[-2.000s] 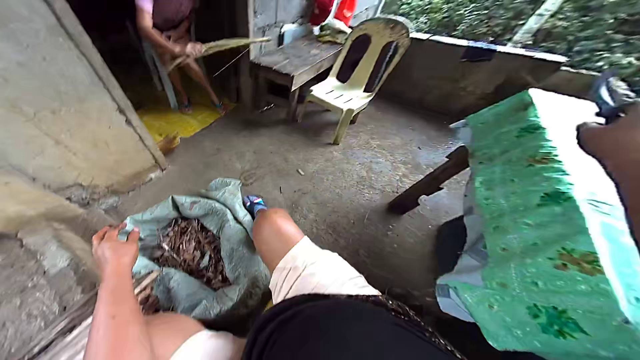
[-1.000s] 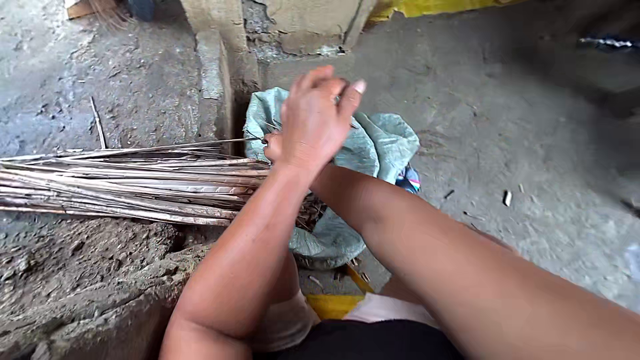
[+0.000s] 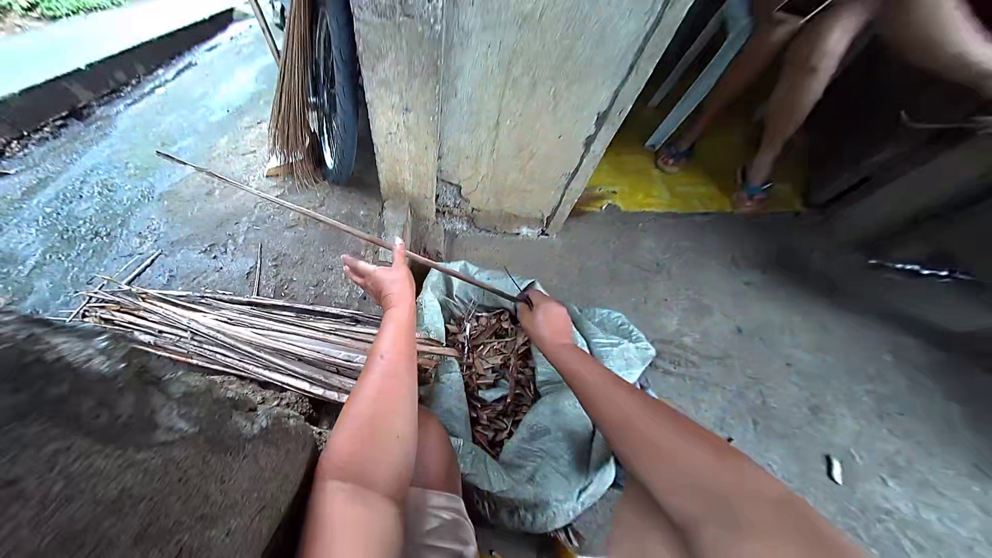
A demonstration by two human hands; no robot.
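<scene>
A long thin dry stalk [image 3: 310,213], likely a palm leaf, slants across the view over a greenish woven sack [image 3: 535,473]. My right hand [image 3: 546,322] grips its lower end above the sack's mouth; a small dark tip shows at the fingers. Against the stalk's middle, my left hand [image 3: 385,279] is raised with fingers spread, the thumb beside the stalk. Brown dry scraps [image 3: 496,372] lie inside the open sack. A pile of long dry stalks [image 3: 256,333] rests on the ground left of the sack, partly behind my left forearm.
A stick broom [image 3: 293,101] stands beside a wheel [image 3: 335,93] at the upper left. A concrete wall [image 3: 504,108] rises behind the sack. Someone's legs [image 3: 806,85] are over a yellow floor covering [image 3: 659,174] at the upper right. A rough concrete ledge [image 3: 139,449] is at the lower left.
My hands, close together over the sack a second ago, are now apart, with a single long stalk spanning them. The view has shifted strongly.
</scene>
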